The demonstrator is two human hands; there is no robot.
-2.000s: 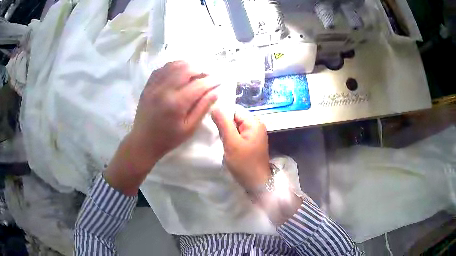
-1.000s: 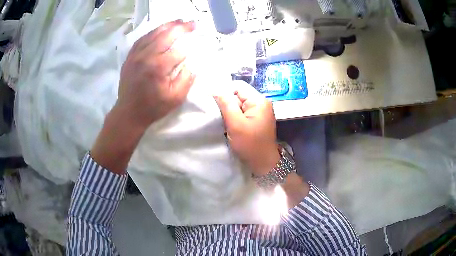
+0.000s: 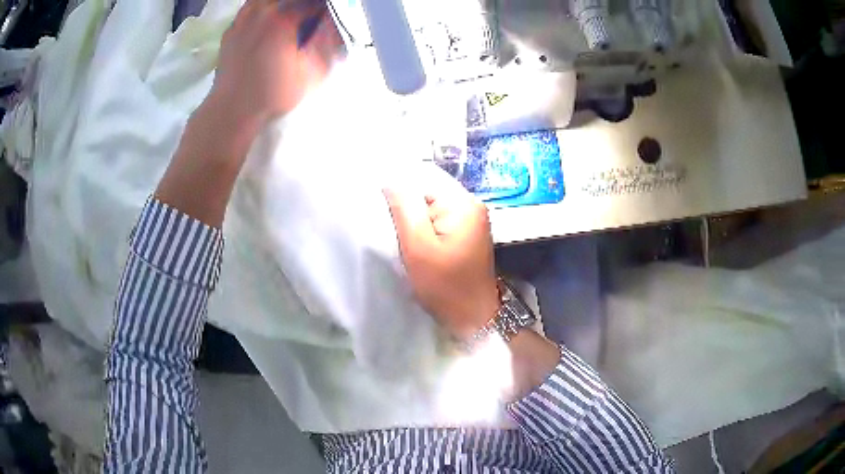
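White fabric (image 3: pixel 315 305) lies across the machine's left side and hangs over the front edge toward my body. My right hand (image 3: pixel 443 245), with a metal watch, pinches the fabric edge just in front of the blue plate (image 3: pixel 523 167). My left hand (image 3: pixel 278 56) is farther up and left, at the back of the fabric beside the grey guard bar (image 3: pixel 395 46); its fingertips are dark and blurred, and its grip cannot be made out. Lamp glare hides the needle area and much of the fabric between the hands.
The cream machine table (image 3: pixel 686 199) has a dark round hole and small markings. Machine knobs (image 3: pixel 593 23) stand at the back. White pieces (image 3: pixel 723 324) lie below the table edge at right, near a hanging cord. More cloth (image 3: pixel 74 389) is heaped at lower left.
My left hand has moved up and away from my right hand, toward the back beside the guard bar. My right hand stays near the blue plate, still pinching the fabric.
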